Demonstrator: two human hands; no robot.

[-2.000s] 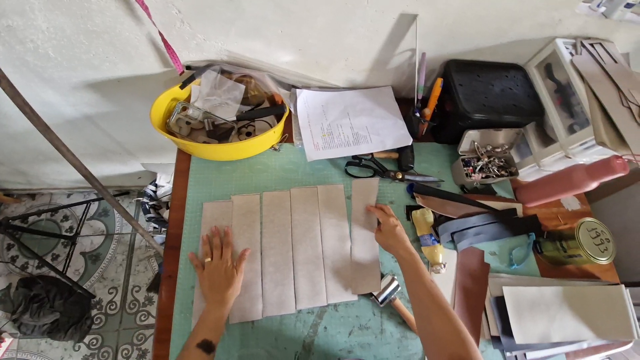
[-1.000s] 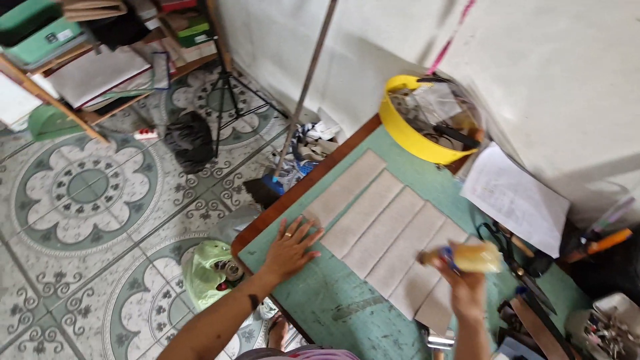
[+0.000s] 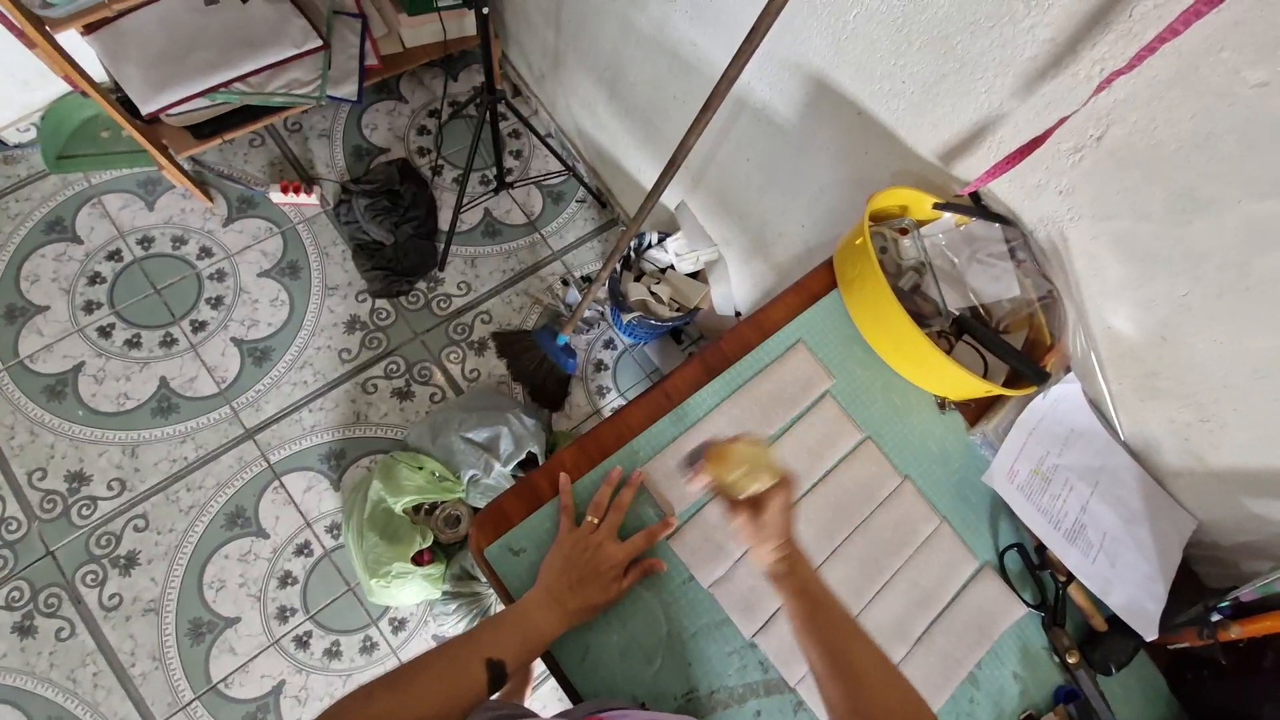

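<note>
Several flat, pale grey-beige strips point(image 3: 850, 525) lie side by side on a green cutting mat point(image 3: 640, 640); the one nearest the wooden table edge is a little apart from the others. My left hand point(image 3: 600, 550) rests on the mat with fingers spread, its fingertips beside the near end of that strip. My right hand point(image 3: 765, 520) grips a small yellowish bottle point(image 3: 742, 466), blurred, over the strips nearest the edge. Whether the bottle touches a strip cannot be told.
A yellow tub point(image 3: 905, 330) of odds and ends stands by the wall, near printed paper point(image 3: 1090, 510) and black-handled scissors point(image 3: 1065, 640). Beyond the brown table edge point(image 3: 660, 400) are a broom point(image 3: 540, 360), a blue basket point(image 3: 650, 320) of scraps and plastic bags point(image 3: 400, 520).
The right hand was at the rightmost strip, then held the bottle; now the bottle is over the strips nearest the table edge. The view has swung left. One strip now lies apart at the left.
</note>
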